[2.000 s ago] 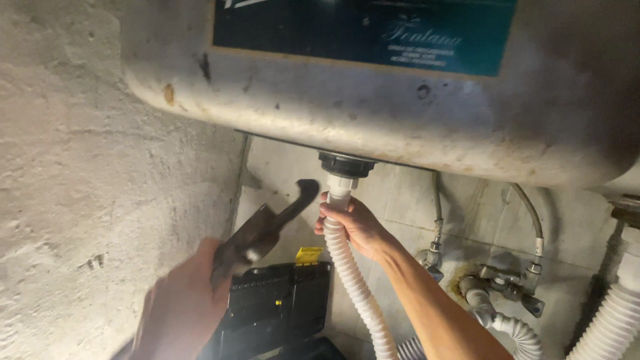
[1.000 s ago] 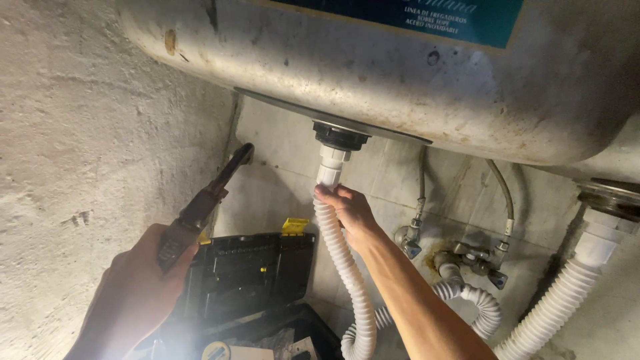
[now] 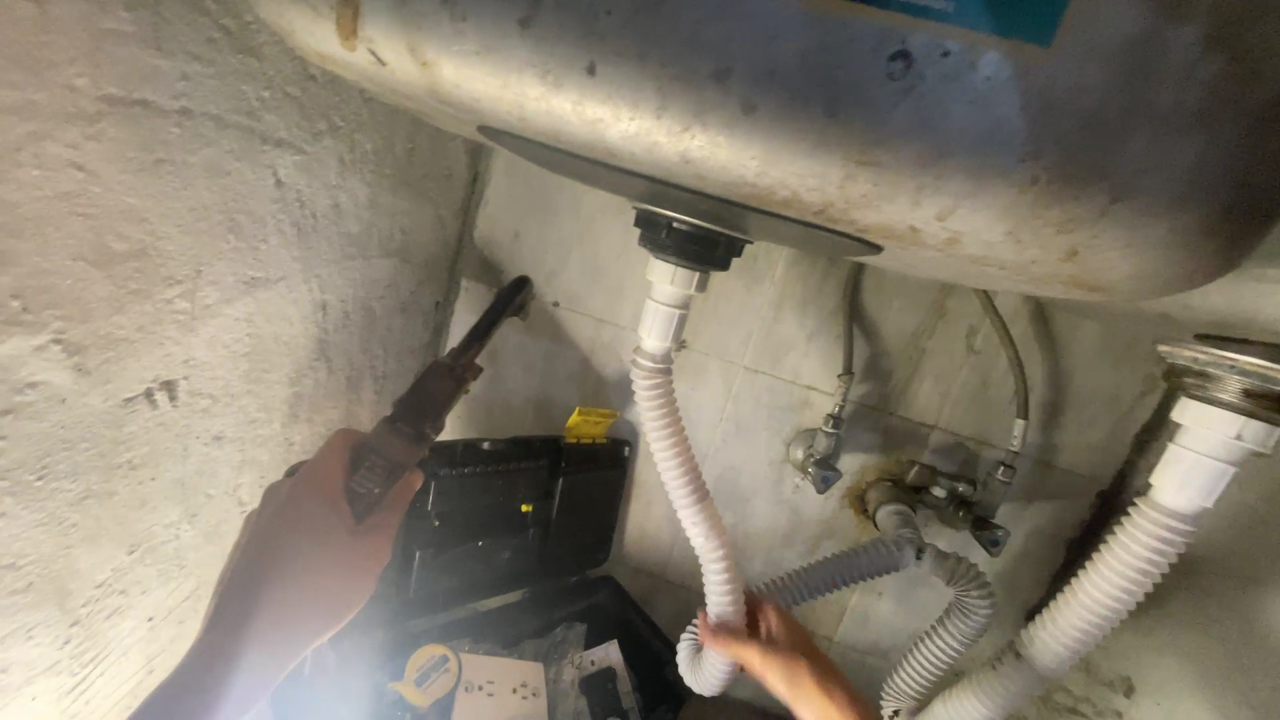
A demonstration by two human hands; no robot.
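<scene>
My left hand [image 3: 310, 530] is closed around the handle of a dark wrench-like tool [image 3: 430, 395], whose curved tip points up and right toward the tiled wall. My right hand [image 3: 780, 650] is at the lower bend of a white corrugated drain hose [image 3: 687, 480], with fingers around it; part of the grip is hidden behind the hose. The hose hangs from a white plastic nut [image 3: 675, 277] under a black drain fitting [image 3: 690, 238], beneath the stainless steel sink basin [image 3: 760, 130].
An open black toolbox [image 3: 520, 510] with a yellow latch lies below. A rough concrete wall [image 3: 180, 250] rises at left. Shut-off valves [image 3: 818, 460] with braided hoses sit on the tiled wall. At right, another white corrugated hose [image 3: 1110, 570] hangs from a metal drain [image 3: 1225, 375].
My right hand has moved down the hose from near its top to its lower bend. My left hand with the tool has moved away from the drain fitting. The view has shifted.
</scene>
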